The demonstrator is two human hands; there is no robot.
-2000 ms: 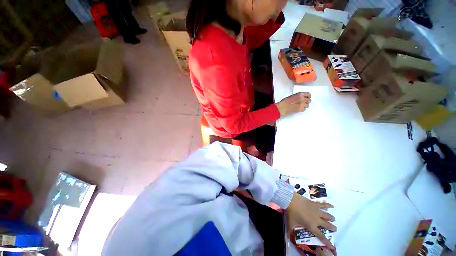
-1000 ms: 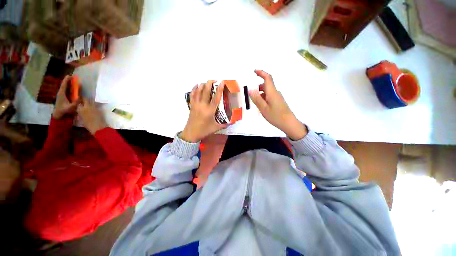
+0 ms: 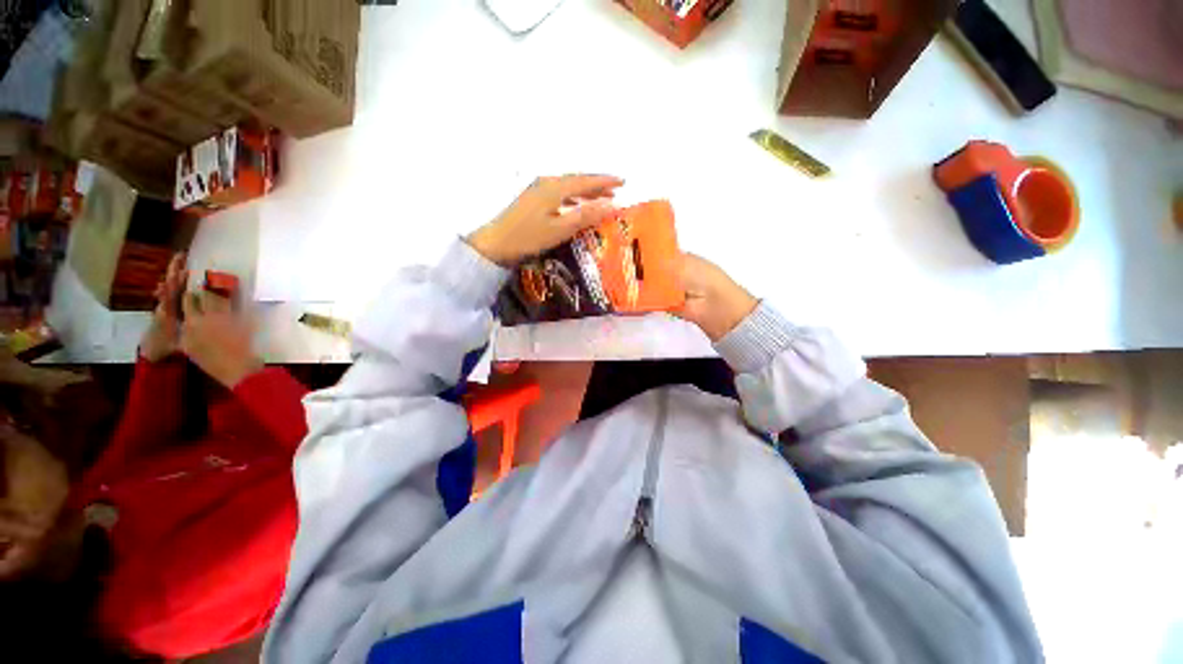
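Note:
A retail color box (image 3: 571, 282) with a dark printed side and an orange end panel lies on its side at the table's front edge, in front of my body. The orange end faces right, and a small dark slot or mark shows on it. My left hand (image 3: 550, 218) rests over the top of the box with its fingers spread along the upper side. My right hand (image 3: 708, 295) holds the orange end from the right. The right fingertips are partly hidden behind the box end.
A yellow-green cutter (image 3: 789, 153) lies beyond the box. A blue and orange tape dispenser (image 3: 1009, 202) sits at right. An open brown carton (image 3: 863, 55) and a slim black object (image 3: 1002, 57) are at the back right. A person in red (image 3: 195, 519) works at left beside stacked cartons (image 3: 240, 65).
The view has swung from the left to straight ahead. Since a second ago, the box has turned to show its dark side and orange end, and my right hand has come onto that end.

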